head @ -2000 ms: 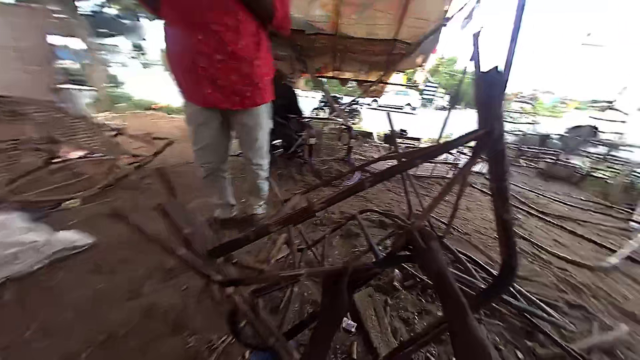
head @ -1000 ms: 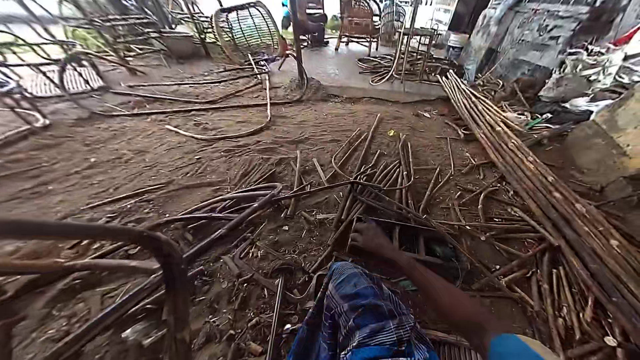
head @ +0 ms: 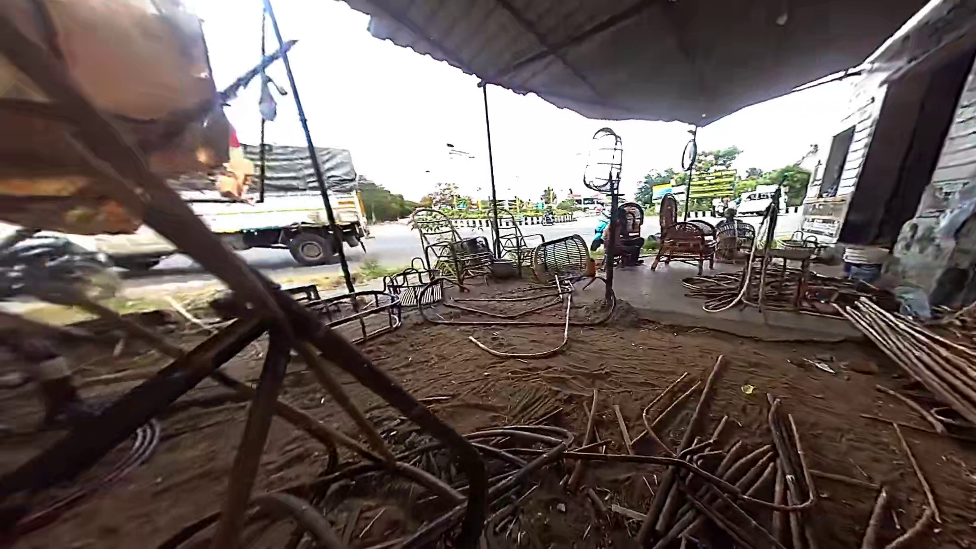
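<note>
Neither of my hands shows in the head view now. A frame of dark cane poles (head: 366,374), joined at a crossing, fills the left side close to the camera; whether a hand holds it is hidden. Bent cane poles (head: 518,450) lie on the soil at its right. Beside them is a heap of short cut cane sticks (head: 724,488), some loose and some overlapping.
Long poles (head: 915,358) lie bundled at the right. Cane chairs (head: 686,240) and coiled cane (head: 724,290) are on a concrete slab (head: 663,297). A round woven basket-like piece (head: 563,259) stands behind a bent cane frame (head: 526,324). A truck (head: 267,221) is on the road.
The view has swung up and left from the ground. The hand that was at the sticks one second ago, and the checked cloth, are out of sight.
</note>
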